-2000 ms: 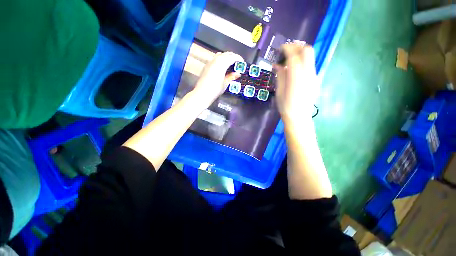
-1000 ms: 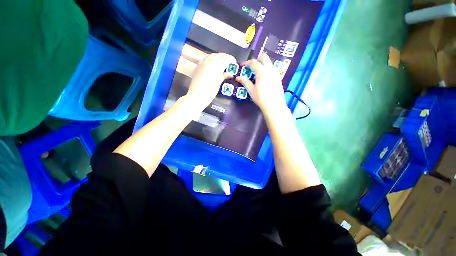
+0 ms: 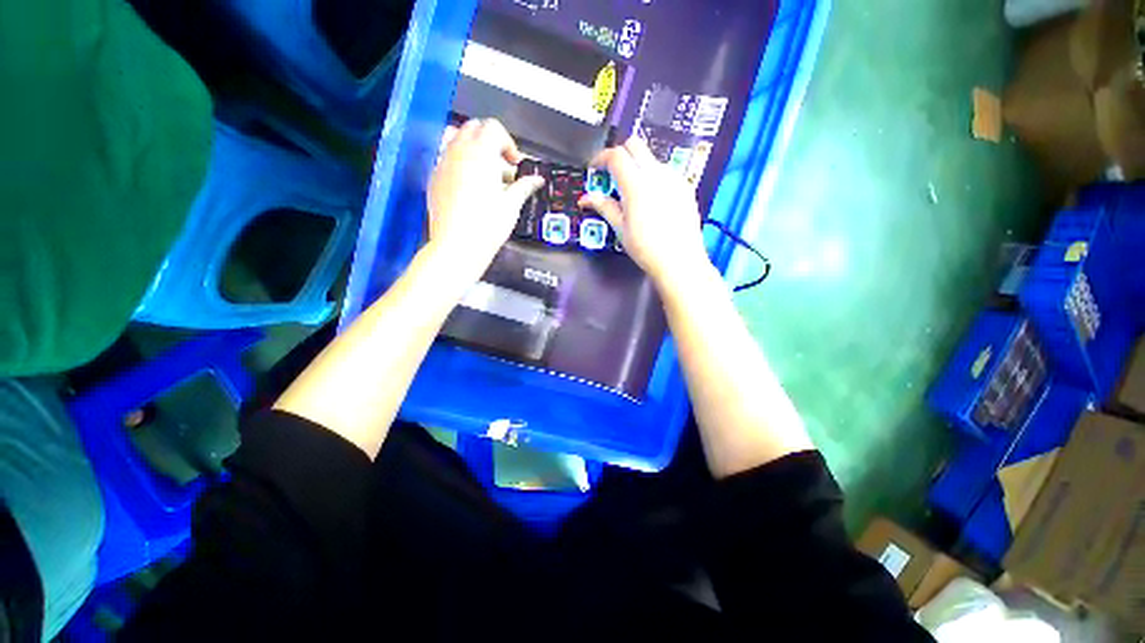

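Observation:
A black box with red marks (image 3: 565, 192) lies on the dark printed sheet (image 3: 590, 327) between my hands. Two square modules (image 3: 555, 227) with pale rims sit side by side along its near edge. Another square module (image 3: 600, 183) shows at the fingertips of my right hand (image 3: 650, 207); the thumb and fingers are around it. My left hand (image 3: 475, 189) is at the box's left end, with thumb and fingers curled; whether it holds anything is hidden. Part of the box's right end is under my right hand.
The blue crate (image 3: 553, 421) surrounds the sheet. A thin black cable (image 3: 757, 258) curls over its right edge. Blue stools (image 3: 188, 295) and a person in green (image 3: 94, 176) are at the left. Blue bins (image 3: 992, 364) and cartons (image 3: 1086, 515) stand at the right on green floor.
My left hand has moved left, away from the upper-row module it was touching, and that spot now shows red marks. My right hand has come back from the box's right side to a module.

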